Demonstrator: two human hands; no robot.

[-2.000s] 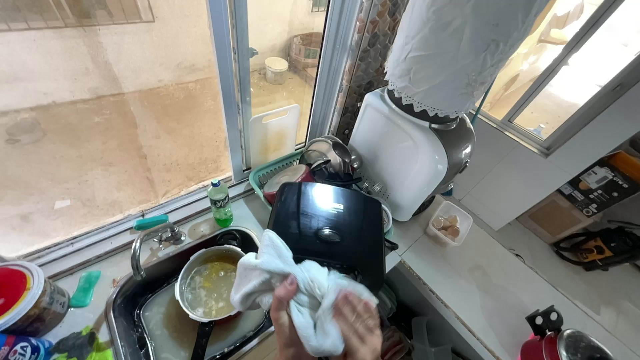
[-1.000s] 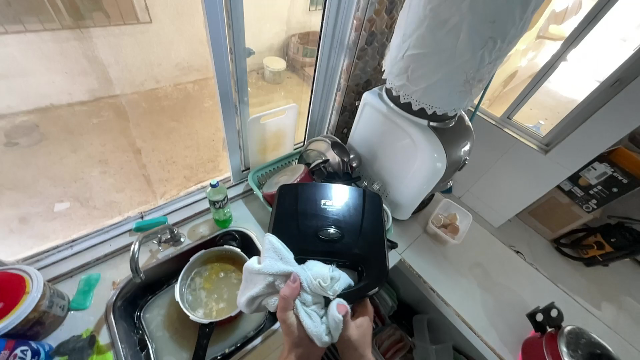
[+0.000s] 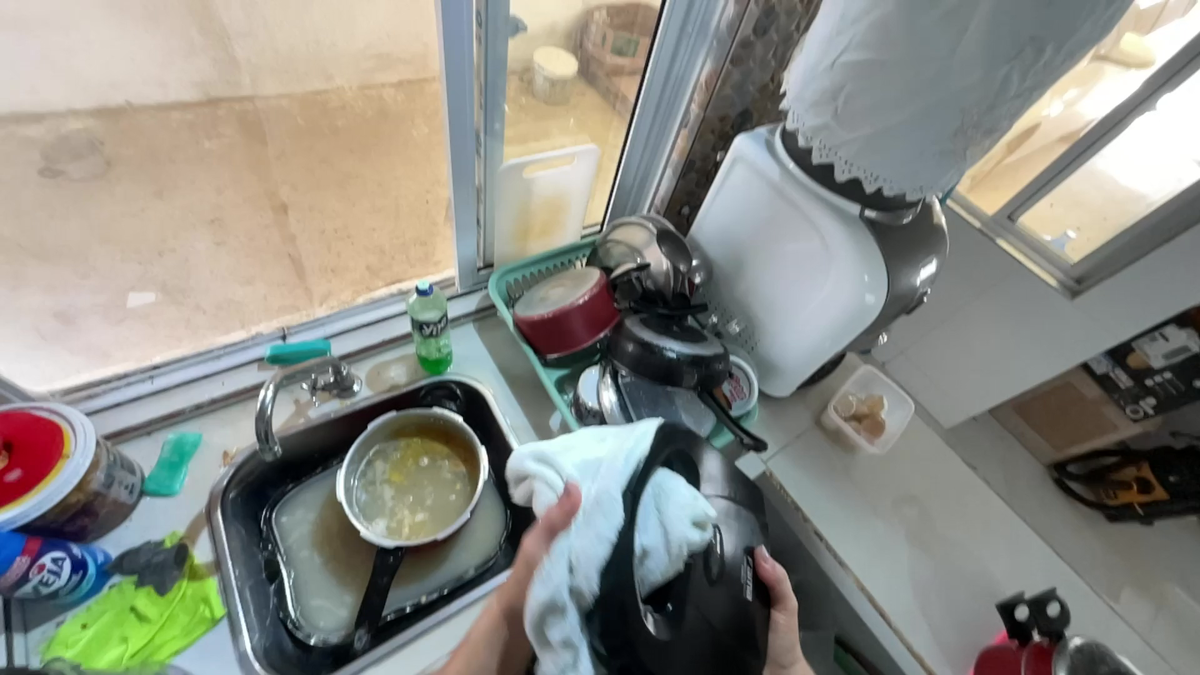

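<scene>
A black air fryer basket or similar appliance part point(image 3: 731, 572) is held up at the bottom centre, tilted, its opening turned left. My left hand point(image 3: 548, 534) presses a white cloth point(image 3: 586, 469) against it, and part of the cloth passes through the opening. On the right side my right hand point(image 3: 778, 605) grips the black part's edge; most of its fingers are hidden. Left of my hands, a pot of cloudy liquid point(image 3: 412, 478) stands in the sink point(image 3: 220, 534), which holds murky water.
A green dish rack point(image 3: 516, 281) with a red pot point(image 3: 567, 314) and a black frying pan point(image 3: 666, 352) stands behind. Nearby are a green detergent bottle point(image 3: 430, 328), a plastic tub point(image 3: 869, 410), a faucet point(image 3: 267, 403) and yellow-green gloves point(image 3: 141, 614).
The black item has been turned and moved lower and nearer, showing its opening and uncovering the dish rack. The cloth now reaches into it, and my right hand is at its right side.
</scene>
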